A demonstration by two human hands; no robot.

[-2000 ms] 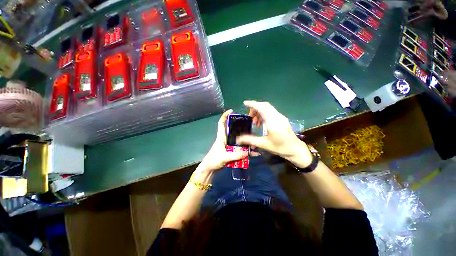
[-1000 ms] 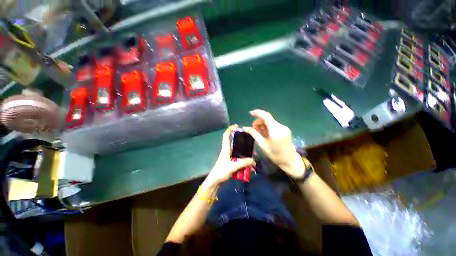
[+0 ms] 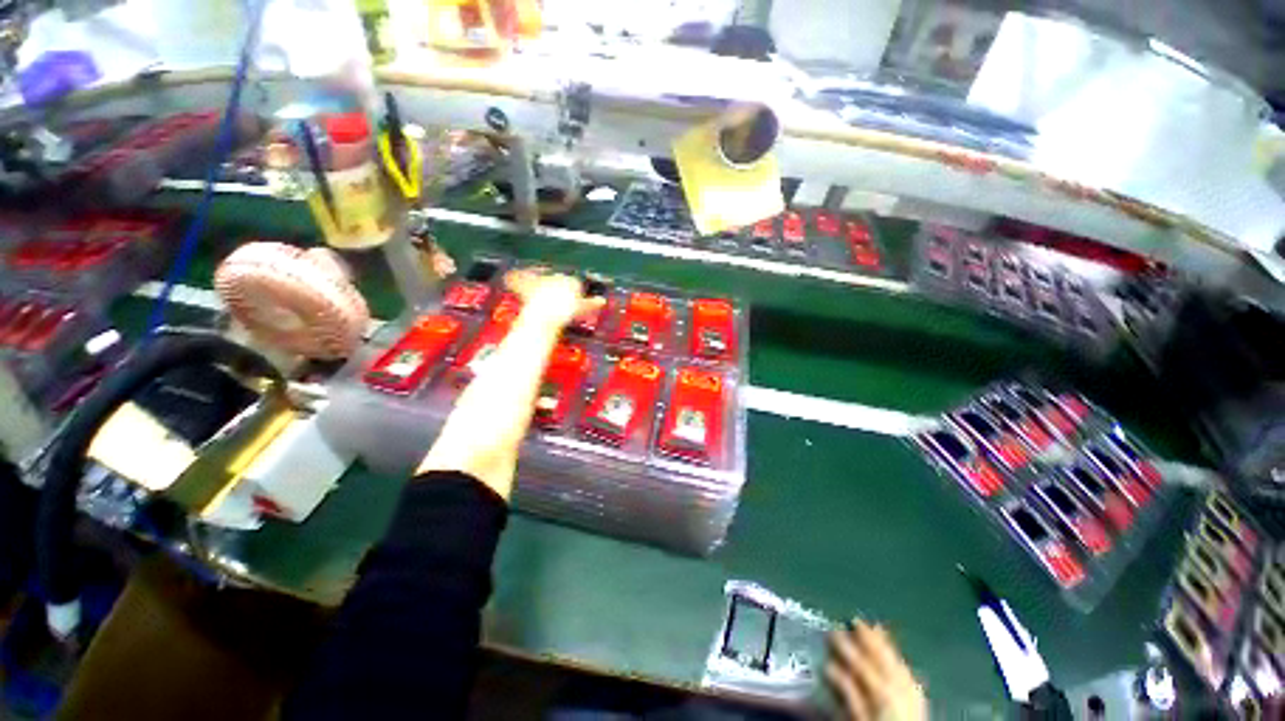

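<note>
A stack of clear phone trays (image 3: 620,500) stands on the bench. Its top tray holds two rows of red phones (image 3: 691,411). My left hand (image 3: 553,299) reaches over the far row of this tray; its fingers are among the phones, and whether they grip one is hidden. A clear, shiny piece with a black rectangular frame (image 3: 750,630) lies near the bench's front edge. My right hand (image 3: 871,673) is beside it, blurred and partly cut off by the bottom edge; its grip is unclear.
A tray of phones with dark screens (image 3: 1050,479) lies right, another tray with yellowish frames (image 3: 1215,599) beyond it. A white-bladed tool (image 3: 1009,645) lies near the front right. A pink fan (image 3: 292,300), black hose (image 3: 59,493) and small carton (image 3: 289,469) are left.
The view has tilted up and shifted. My left hand has left the phone held at the front and moved to the tray stack. My right hand has moved lower right; the phone they held no longer shows there.
</note>
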